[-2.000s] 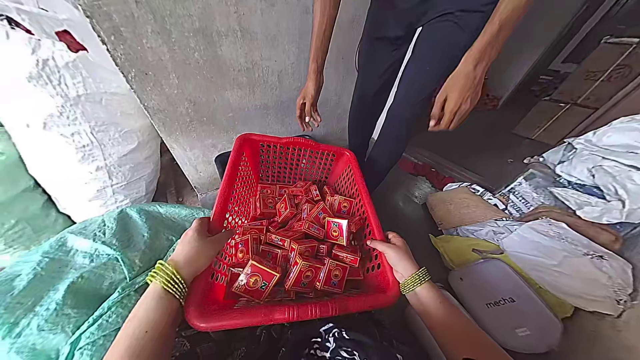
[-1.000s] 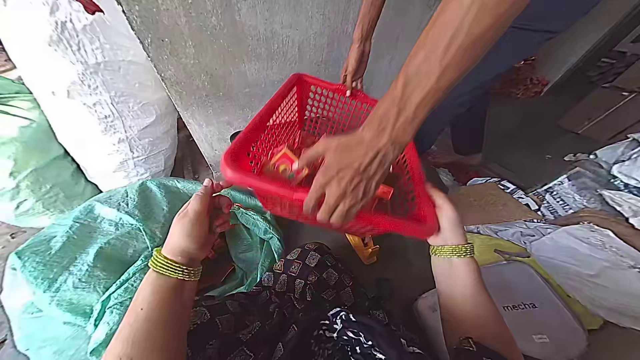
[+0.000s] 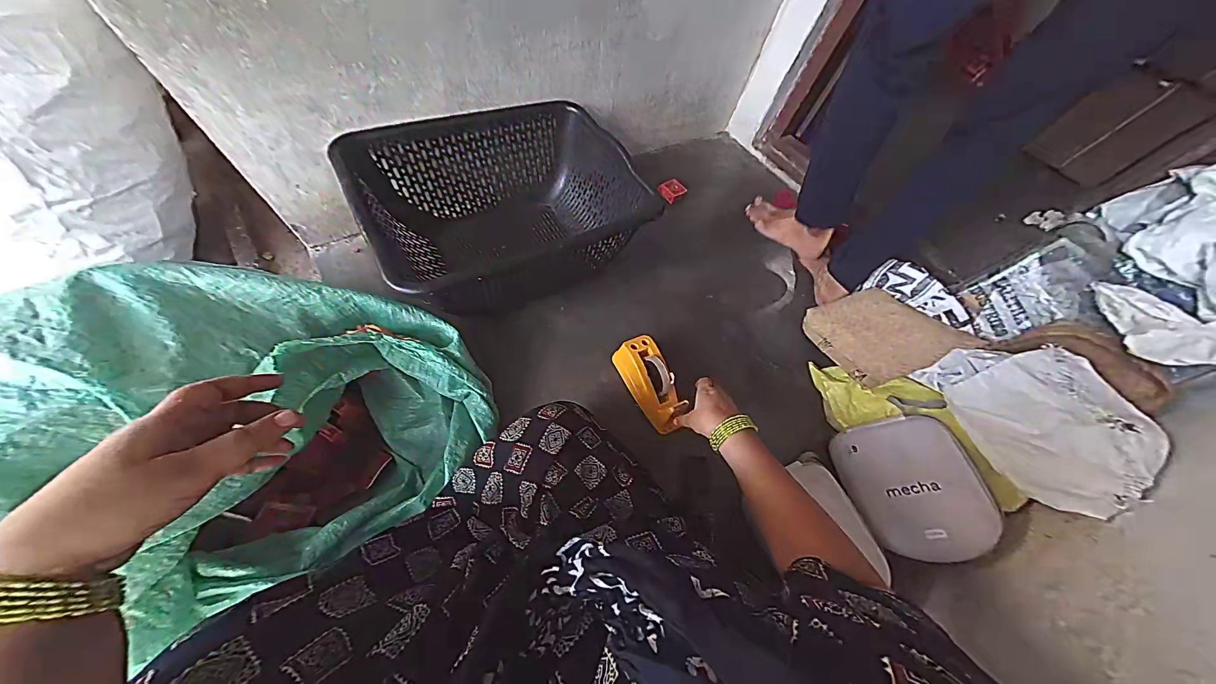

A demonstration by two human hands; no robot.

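Observation:
My left hand (image 3: 199, 446), fingers spread, is over the rim of a green woven plastic sack (image 3: 418, 399) and grips nothing plainly. Inside the sack's mouth lie several small red boxes (image 3: 285, 508), partly in shadow. My right hand (image 3: 711, 407) has its fingers at the lower end of a yellow tape dispenser (image 3: 638, 385) with a roll of clear tape, down by the floor. Beyond both stands a black perforated plastic basket (image 3: 465, 256), with no boxes visible in it. A single red box (image 3: 673, 191) lies on the floor to its right.
A person's legs and bare feet (image 3: 793, 233) are at the upper right, near a doorway. Grey rounded cases (image 3: 917, 489), plastic bags (image 3: 1054, 418) and a piece of cardboard (image 3: 883, 332) lie at right. A white sack (image 3: 85, 142) stands at left by the wall.
The red basket of small boxes, between my hands earlier, has left the view. The other person has moved away to the right. My right hand is now at the tape dispenser, and the black basket shows.

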